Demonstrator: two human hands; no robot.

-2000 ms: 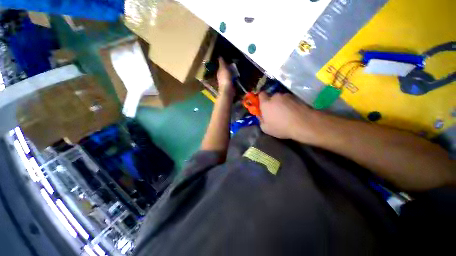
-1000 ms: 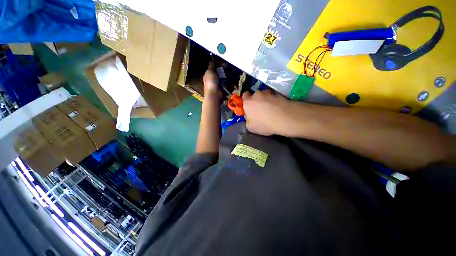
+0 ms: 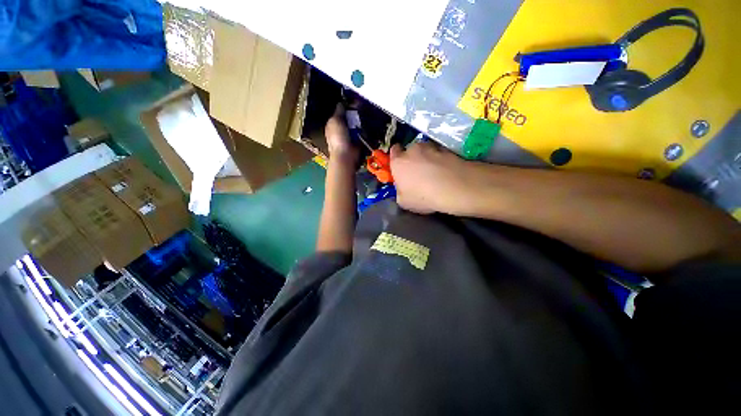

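My right hand (image 3: 422, 177) is closed around the orange handles (image 3: 379, 165) of a cutting tool. Its thin metal end points up and left toward my left hand. My left hand (image 3: 340, 136) holds a small part with a white face (image 3: 353, 119) over an open carton (image 3: 315, 114); the dark inside hides its far end and whether the tool touches it. A blue battery cell (image 3: 573, 57) with a flat white pad (image 3: 566, 75) lies on the printed mat, wired to a green circuit board (image 3: 482, 138).
A white board (image 3: 382, 32) with round dots lies on the bench beside the grey-and-yellow mat (image 3: 520, 154), which has printed headphones. Brown cartons (image 3: 248, 81) stand left of the open one. A waste carton with white paper (image 3: 191, 138) is on the green floor. Blue covering (image 3: 77, 32) shows upper left.
The view has shifted, so the bench and mat appear farther left than two seconds ago. Both hands stay over the open carton with the tool and part. The white face now shows more clearly.
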